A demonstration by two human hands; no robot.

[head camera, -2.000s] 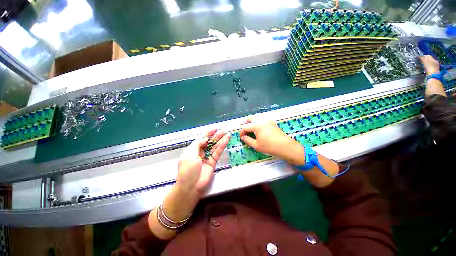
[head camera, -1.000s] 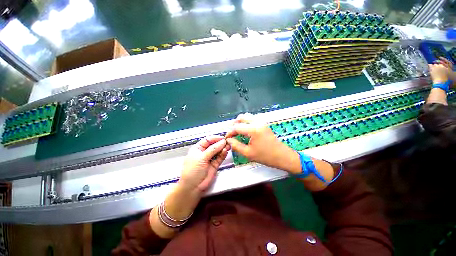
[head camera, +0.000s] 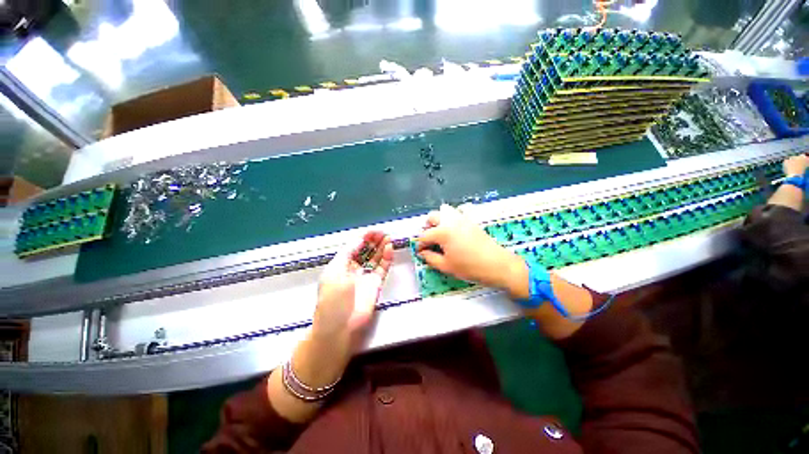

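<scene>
My left hand (head camera: pixel 350 288) is palm up with curled fingers and holds several small dark leaded components (head camera: pixel 366 254) in its palm. My right hand (head camera: pixel 466 253), with a blue strap at the wrist, is over the left end of a green PCB panel (head camera: pixel 435 281) on the conveyor. Its thumb and forefinger are pinched together at the board; whether a component is between them is too small to tell. Blue parts stand in rows on the panels to the right. The fingers hide part of the panel's end.
Silvery leaded components (head camera: pixel 177 197) lie on the green mat (head camera: pixel 266 217), with dark ones (head camera: pixel 431 163) further right. A tall stack of PCB panels (head camera: pixel 612 97) stands behind the conveyor rail (head camera: pixel 239 332). A single panel (head camera: pixel 66 220) lies far left. Another person's hand (head camera: pixel 794 167) is far right, near a blue bin (head camera: pixel 781 108).
My hands were together at the fingertips a second ago and are now apart. My left palm has opened upward, and my right fingers are at the board. The other person's hand has moved right and down.
</scene>
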